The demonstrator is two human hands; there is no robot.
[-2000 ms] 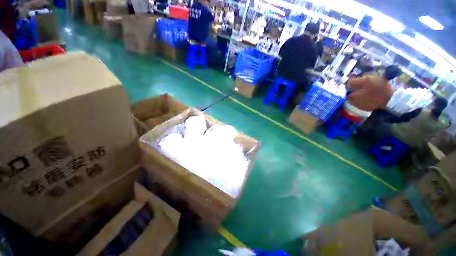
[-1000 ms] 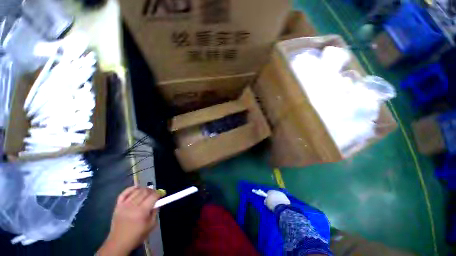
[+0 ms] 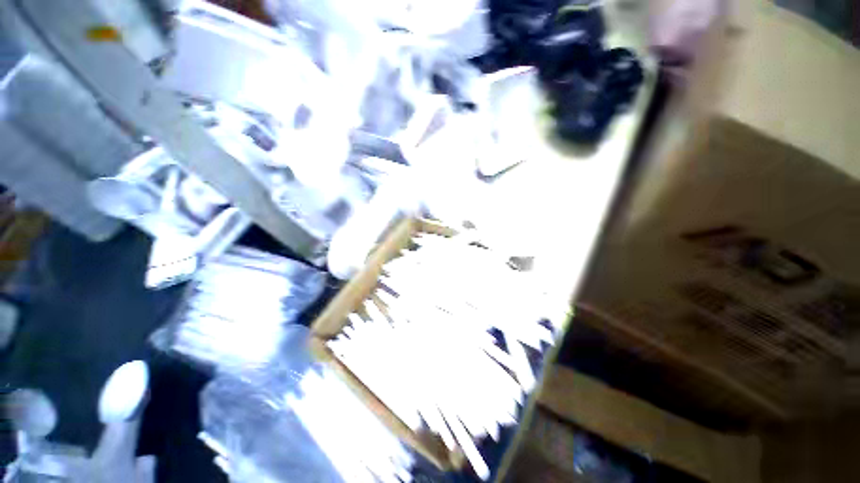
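Observation:
Neither of my hands is in the picture. Nearest in front of me, an open brown cardboard tray (image 3: 363,382) is full of slim white antenna sticks (image 3: 443,330), which point in many directions. A clear plastic bag (image 3: 264,420) with more white sticks spilling out lies at its left. Another bag of white parts (image 3: 231,307) lies above that one. White camera housings (image 3: 193,203) with arms are piled behind. Two white housings with round arm ends (image 3: 124,391) stand at the lower left, cut off by the edge. The picture is blurred and overexposed.
A pale upright post (image 3: 203,156) crosses the upper left. Black plastic parts (image 3: 589,90) are heaped at the top, near the table edge. A large printed brown carton (image 3: 745,255) is beyond that edge on the right, with an open carton (image 3: 651,429) below it.
The view has swung left from the floor and cartons to the bench. My two hands, seen one second ago with a white stick in my left hand, are out of the picture.

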